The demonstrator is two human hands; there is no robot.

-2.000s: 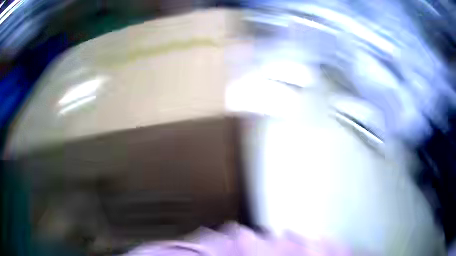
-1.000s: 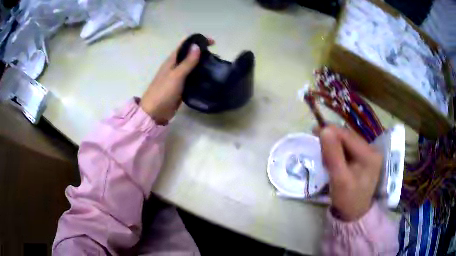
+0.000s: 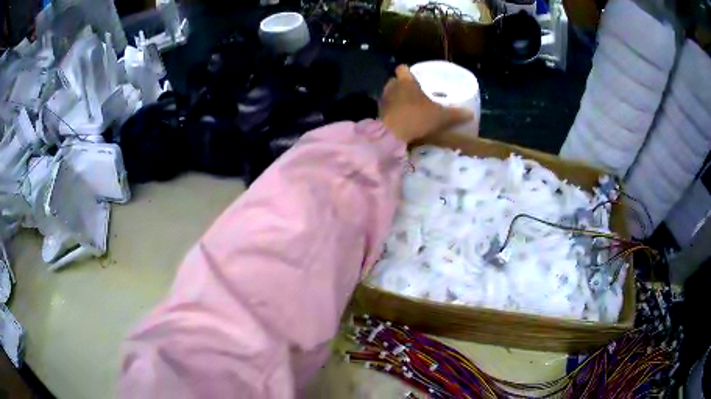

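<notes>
My left hand (image 3: 413, 113) is stretched forward at the back edge of the open box and grips a white cup (image 3: 448, 82) by its near left side. The cup's open top faces up. The pink sleeve crosses the middle of the view and hides part of the table. My right hand is not in view.
The brown parts box (image 3: 499, 323) holds small white parts. Wire harnesses (image 3: 421, 358) lie in front of it. White brackets (image 3: 86, 156) are heaped at left, black shells (image 3: 234, 117) behind. Another white cup (image 3: 284, 33) is at the back; ribbed white stacks (image 3: 624, 86) stand at right.
The view has swung toward the back of the table. My left hand no longer has the black shell and is on a white cup. My right hand, earlier by the wires, is out of the picture.
</notes>
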